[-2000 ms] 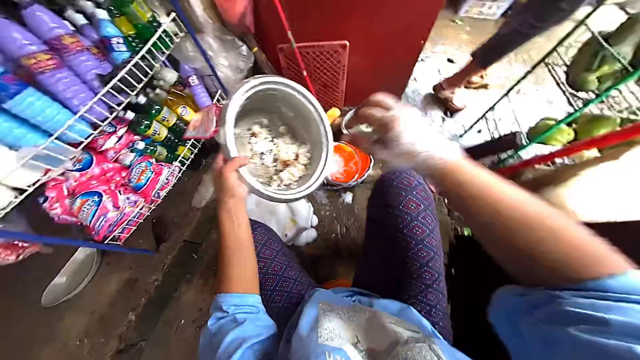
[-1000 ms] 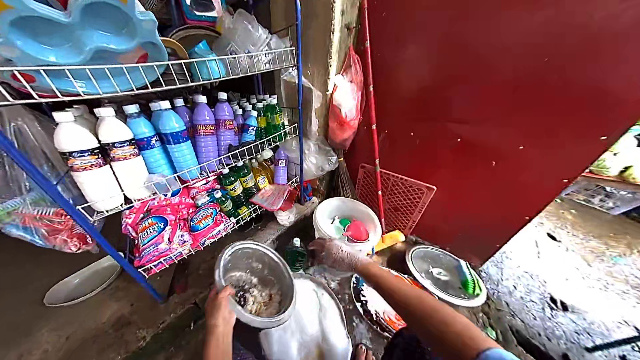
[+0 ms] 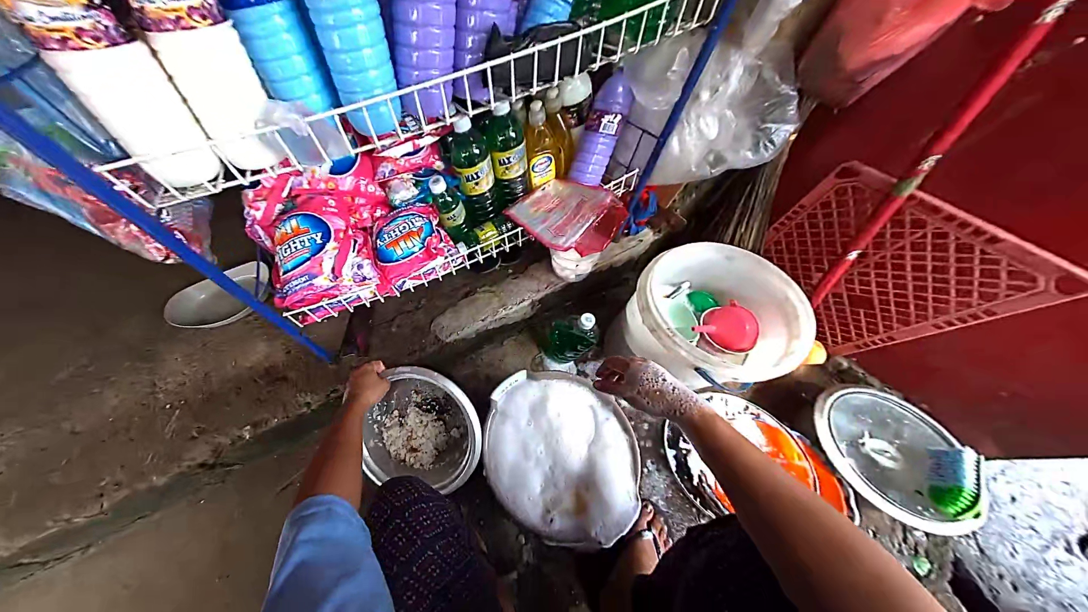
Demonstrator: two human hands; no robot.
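Observation:
My left hand (image 3: 367,384) grips the rim of a metal pot (image 3: 466,416) with wet food scraps (image 3: 418,432) in its bottom; the pot stands low at my left knee. To its right is a round basin (image 3: 636,476) full of white suds (image 3: 561,450). Above the right part of the basin's rim is my right hand (image 3: 650,387), wet with foam, its fingers bent; whether it holds anything cannot be told. Just behind the basin stands a green bottle (image 3: 571,337) with a white cap. A white bucket (image 3: 633,319) holding a red cup (image 3: 733,327) and green cups is beyond my right hand.
A wire rack (image 3: 442,274) with detergent packets (image 3: 319,246) and bottles rises at the back left. At right lie soapy plates (image 3: 765,438) and a glass lid (image 3: 867,442) with a green-bristled brush (image 3: 954,493). A red plastic crate (image 3: 926,255) leans on the red wall.
The pot, held up before me two seconds ago, is now low beside the suds basin, still in my left hand. My right hand has moved to the basin's rim. The view has swung considerably.

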